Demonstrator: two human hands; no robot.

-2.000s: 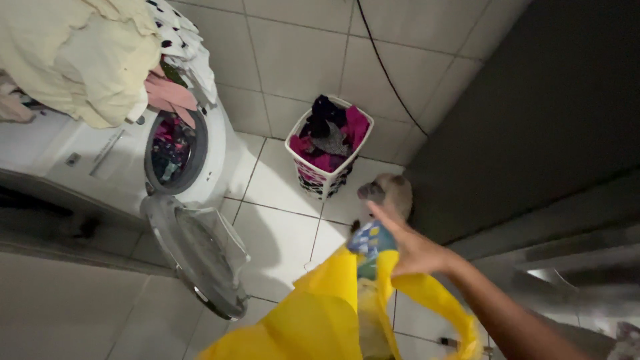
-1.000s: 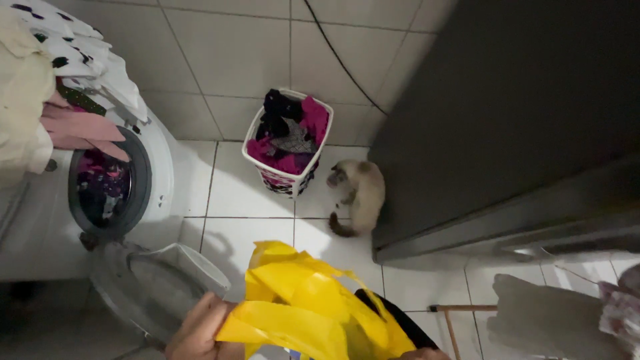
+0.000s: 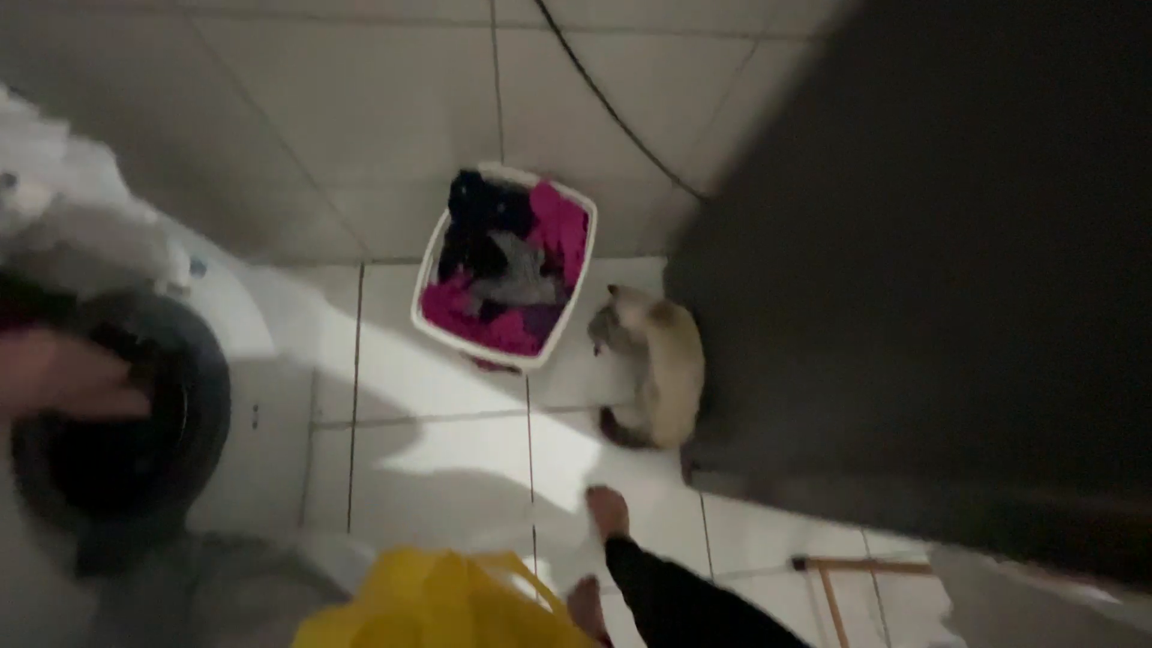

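Observation:
Neither my left hand nor my right hand can be made out. A yellow bag (image 3: 441, 603) shows at the bottom edge, with any hold on it hidden below the frame. At the left, a front-loading washing machine (image 3: 261, 396) has its round opening uncovered, and a blurred pink cloth (image 3: 67, 373) hangs across it. A white laundry basket (image 3: 425, 297) stands on the floor by the wall, filled with magenta, black and grey clothes (image 3: 517, 270).
A cat (image 3: 675, 369) with a dark tail sits between the basket and a large dark panel (image 3: 927, 270). My bare foot (image 3: 607, 513) rests on the white tiles. A black cable (image 3: 612, 108) runs down the wall. A thin wooden frame (image 3: 864, 567) lies lower right.
The yellow bag has moved lower, mostly out of the frame. The hand that showed beside it has left view. The view has shifted, and the feet now show.

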